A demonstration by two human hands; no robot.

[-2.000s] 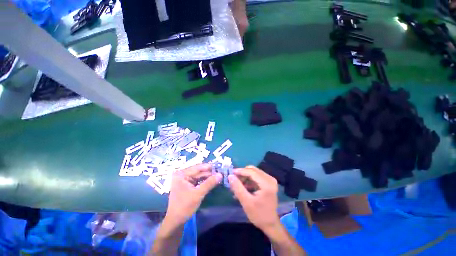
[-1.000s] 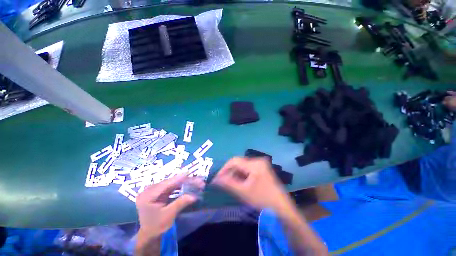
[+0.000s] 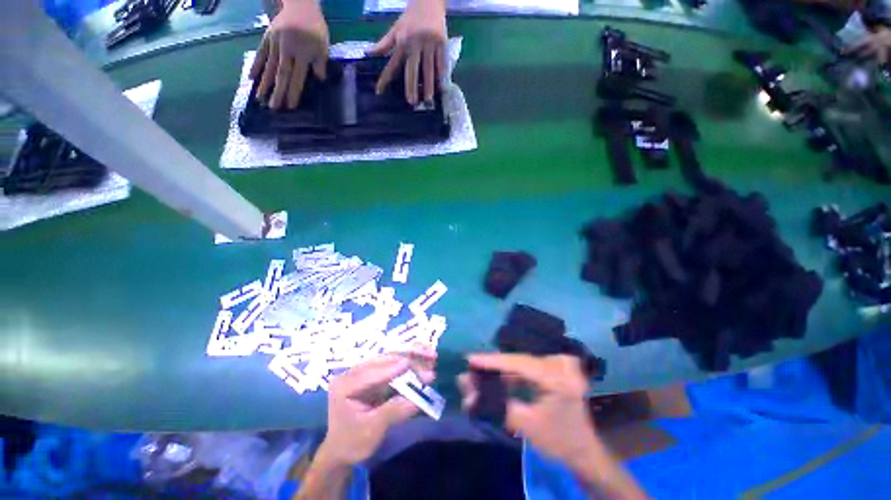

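My left hand point(image 3: 376, 400) holds a small white slotted piece point(image 3: 420, 395) between thumb and fingers, at the table's near edge. My right hand point(image 3: 537, 395) is just to its right, slightly blurred, and holds a black pad point(image 3: 487, 393) in its fingers. A loose pile of white slotted pieces point(image 3: 322, 308) lies behind my left hand. A few black pads point(image 3: 532, 327) lie just behind my right hand, with a small stack point(image 3: 509, 271) farther back. A large heap of black pads point(image 3: 708, 269) is at the right.
Another person's hands press on a black ribbed frame unit point(image 3: 361, 132) on a white sheet point(image 3: 244, 151) across the table. A slanted post point(image 3: 147, 146) stands at left. Black bracket assemblies point(image 3: 650, 137) lie at far right. A cardboard box point(image 3: 635, 425) is below the edge.
My left hand now shows a white piece; my right hand has moved right and holds a black pad. Another person's hands have come onto the frame unit. The small pad stack has shifted and turned.
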